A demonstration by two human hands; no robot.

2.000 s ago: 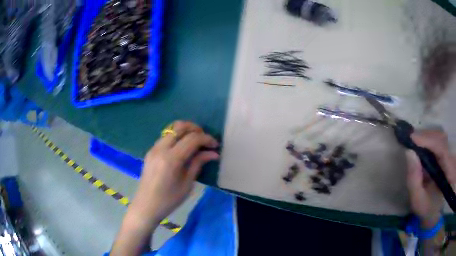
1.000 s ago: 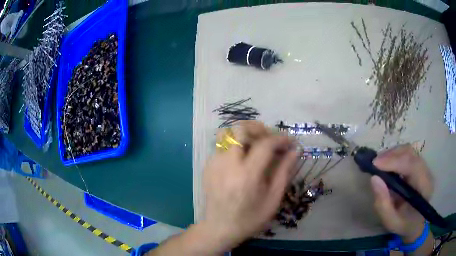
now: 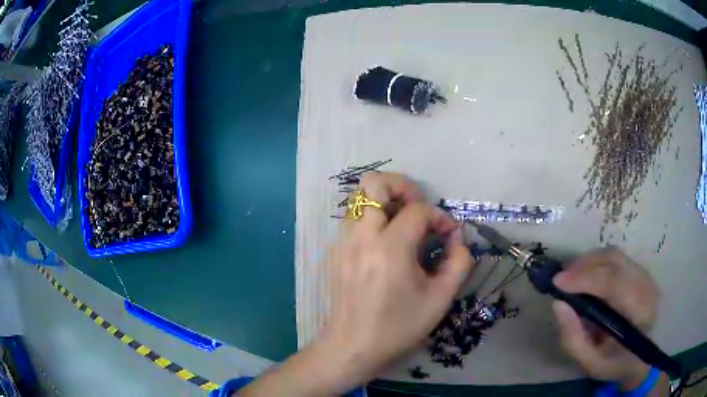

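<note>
My right hand (image 3: 608, 314) holds the black soldering iron (image 3: 597, 306); its tip points left, close to my left fingertips. My left hand (image 3: 395, 264) is over the left end of the part rows, thumb and fingers pinched together; what they pinch is too small and hidden to tell. The upper silver-and-black row (image 3: 504, 212) lies crosswise. The lower row (image 3: 492, 252) is partly hidden by my left hand and the iron, with thin wires below it. Small black components (image 3: 469, 329) are heaped below. Short black wires (image 3: 358, 172) lie partly behind my left hand.
A wire bundle with a pale band (image 3: 395, 89) lies on the beige sheet (image 3: 481, 46). Brown-gold leads (image 3: 632, 128) are at upper right, white wires (image 3: 702, 147) at the right edge. A blue tray of components (image 3: 184, 155) and silver strips (image 3: 58, 108) are on the left.
My left hand has come from the sheet's left edge to the part rows. The iron's tip has moved left and down, close to my left fingertips. The view has shifted too.
</note>
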